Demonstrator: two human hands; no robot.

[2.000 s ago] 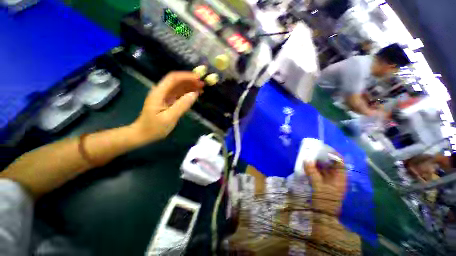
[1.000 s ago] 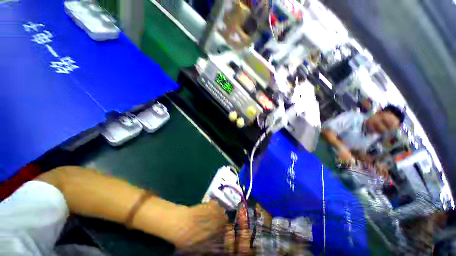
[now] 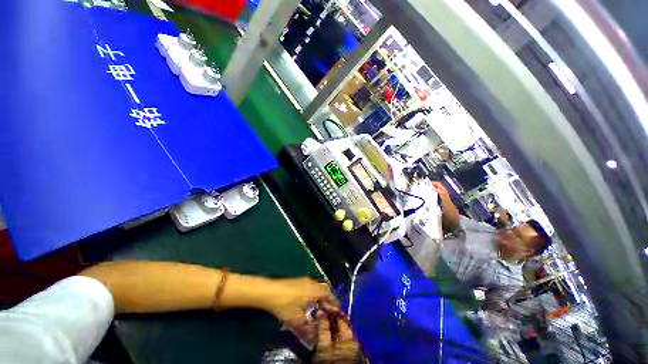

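Observation:
My left hand [image 3: 302,306] reaches in from the left at bottom centre, with a thin band on its wrist. My right hand [image 3: 337,343] is cut off by the bottom edge and touches or overlaps the left fingers. Something small, dark and shiny shows between the fingers; it is too blurred to name. A pale blurred thing [image 3: 281,355] lies just below my left hand. White plug adapters [image 3: 190,67] stand in a row on the left blue sheet [image 3: 64,142]. Two more adapters [image 3: 199,212] sit on the green bench beside its near edge.
A grey instrument [image 3: 334,181] with green and red displays and yellowish knobs stands beyond my hands. A white cable [image 3: 371,249] runs down from it beside the right blue sheet [image 3: 387,291]. A co-worker [image 3: 490,249] sits opposite. A grey metal post [image 3: 259,53] stands behind the left sheet.
The view has tilted up and shifted, showing more of the left sheet and background. My left hand has moved from the instrument knobs to my right hand. The white socket block is no longer clearly seen.

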